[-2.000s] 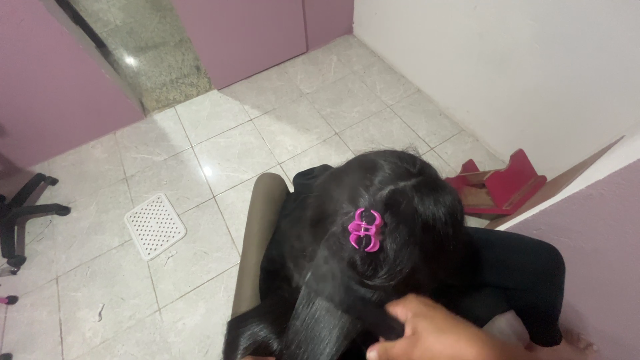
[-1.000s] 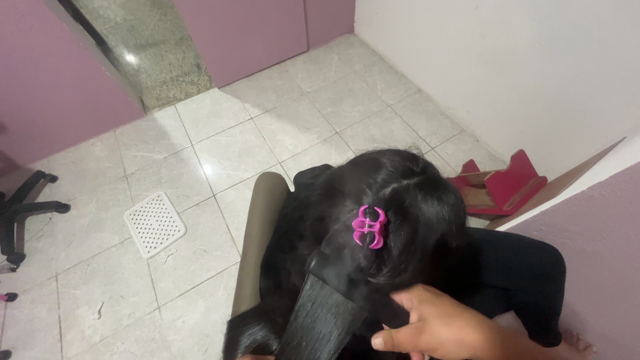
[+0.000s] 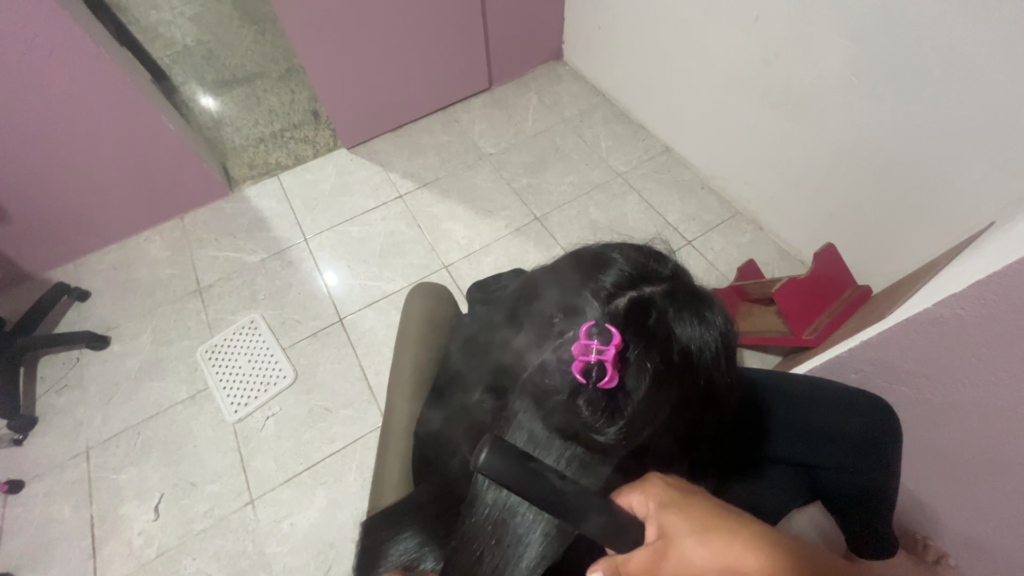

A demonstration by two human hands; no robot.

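A seated person's long dark hair (image 3: 512, 512) hangs toward the bottom of the head view, with a pink claw clip (image 3: 596, 354) fastened at the back of the head. My right hand (image 3: 680, 524), at the lower right, grips a black hair straightener (image 3: 552, 490) that lies slantwise across a smooth section of hair. Faint steam rises around the hair near the tool. Only a sliver of my left hand (image 3: 410, 572) shows at the bottom edge beside the hair; its fingers are hidden.
The person sits in a chair with an olive-brown edge (image 3: 412, 384). A white perforated mat (image 3: 246, 366) lies on the tiled floor at left, near a black wheeled chair base (image 3: 48, 344). A red wooden stand (image 3: 824, 300) is by the right wall.
The black straightener, hardly visible one second ago, now shows plainly across the hair. Two seconds ago it also lay near the hair below the clip.
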